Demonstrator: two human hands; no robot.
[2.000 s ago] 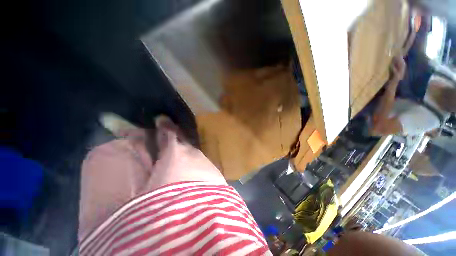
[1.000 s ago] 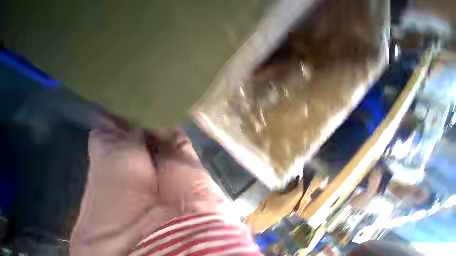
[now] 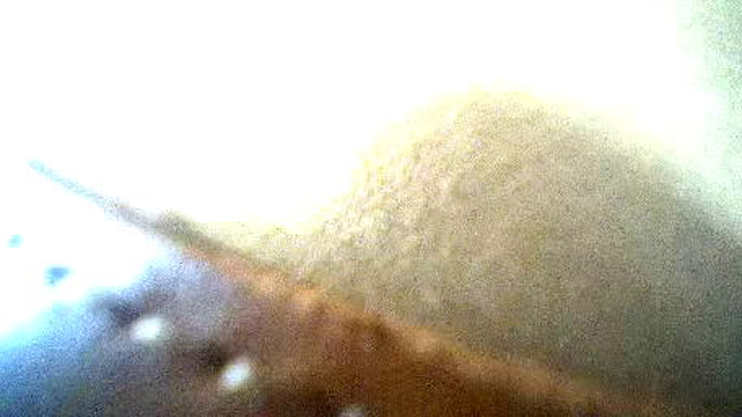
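Note:
A blurred grey-beige surface [image 3: 529, 220] fills the middle and right of the head view, very close to the camera. Its upper left part is washed out to white. Below it, a brown, out-of-focus area [image 3: 350, 350] runs along a slanting edge from the left down to the lower right. I cannot tell what either one is. Neither of my hands can be made out.
At the lower left is a blurred bluish area with a few small white spots [image 3: 237, 374] and dark spots. A pale greenish strip [image 3: 720, 98] shows at the upper right edge.
The legs, striped clothing, box-like container and workshop background have gone from view. A close, blurred, overexposed surface now fills the picture.

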